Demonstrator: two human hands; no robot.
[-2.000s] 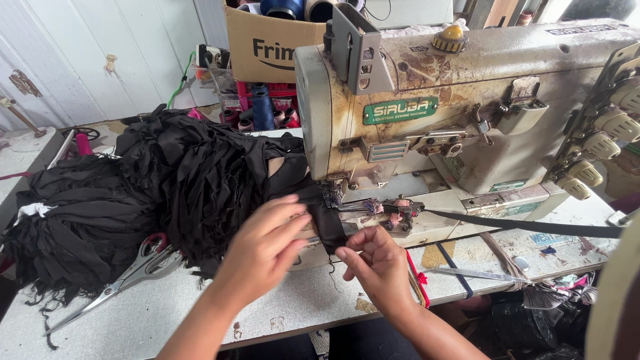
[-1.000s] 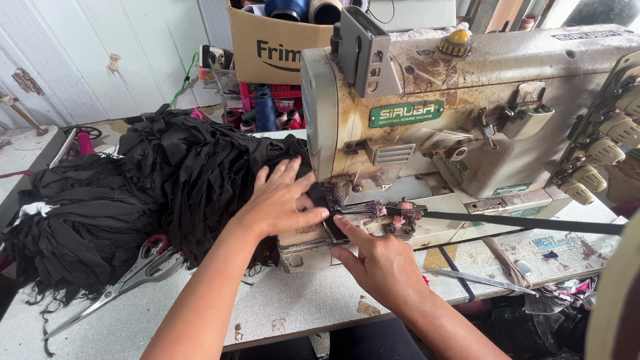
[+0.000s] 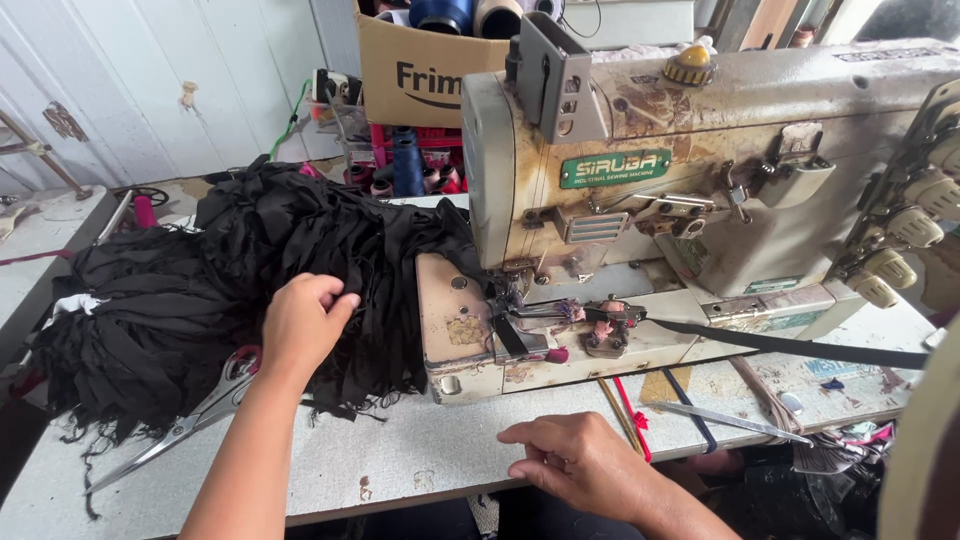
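My left hand rests at the front of a heap of black fabric strips, its fingers curled against them; whether it grips any is hard to tell. Over the table's front edge hovers my right hand, fingers loosely bent, holding nothing. Between and behind the hands stands a Siruba industrial sewing machine. A black band runs from the right through the metal folder toward the needle area. Black fabric reaches the presser foot from the left.
Large scissors lie left of my left forearm, partly under the fabric. Metal tweezers and coloured cords lie at the table's front right. A cardboard box of thread cones and a blue thread spool stand behind.
Both hands have left the presser foot area. My left hand has moved left to the black heap; my right hand has moved down toward the table's front edge.
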